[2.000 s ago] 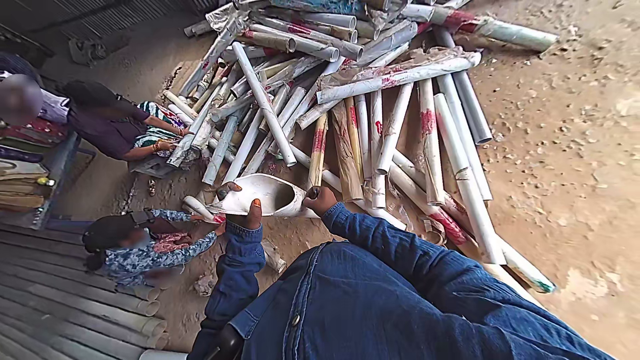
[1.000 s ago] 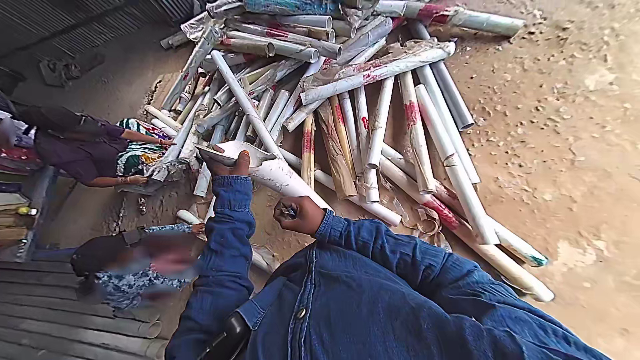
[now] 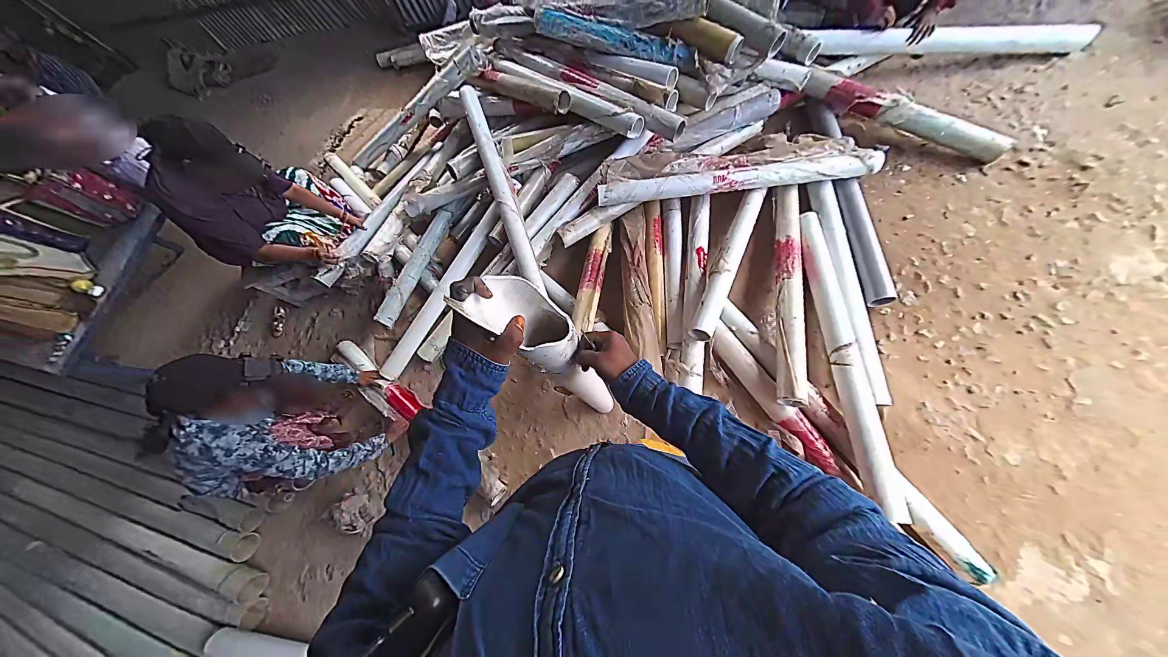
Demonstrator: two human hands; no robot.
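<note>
A white plastic pipe fitting (image 3: pixel 534 315) with a wide flared opening is in front of my body, its open mouth facing up toward the camera. My left hand (image 3: pixel 488 328) grips its flared left end, thumb on the near rim. At its right rim is my right hand (image 3: pixel 607 354), fingers curled; a small dark item seems to be between the fingers, too hidden to name. The fitting's narrower end (image 3: pixel 587 388) points down and away from me. Beyond it lies a large pile of white plastic pipes (image 3: pixel 725 265), several with red marks and clear wrapping.
Two seated people at the left handle pipes, one in a dark top (image 3: pixel 214 196), one in a patterned blue top (image 3: pixel 274 433). Another person's hands touch a long white pipe (image 3: pixel 967 39) at the top right. Grey pipes (image 3: pixel 109 538) lie in rows at the lower left.
The fitting has been turned, so its wide opening faces up again. My right hand, apart from the fitting one second ago, is now at its rim.
</note>
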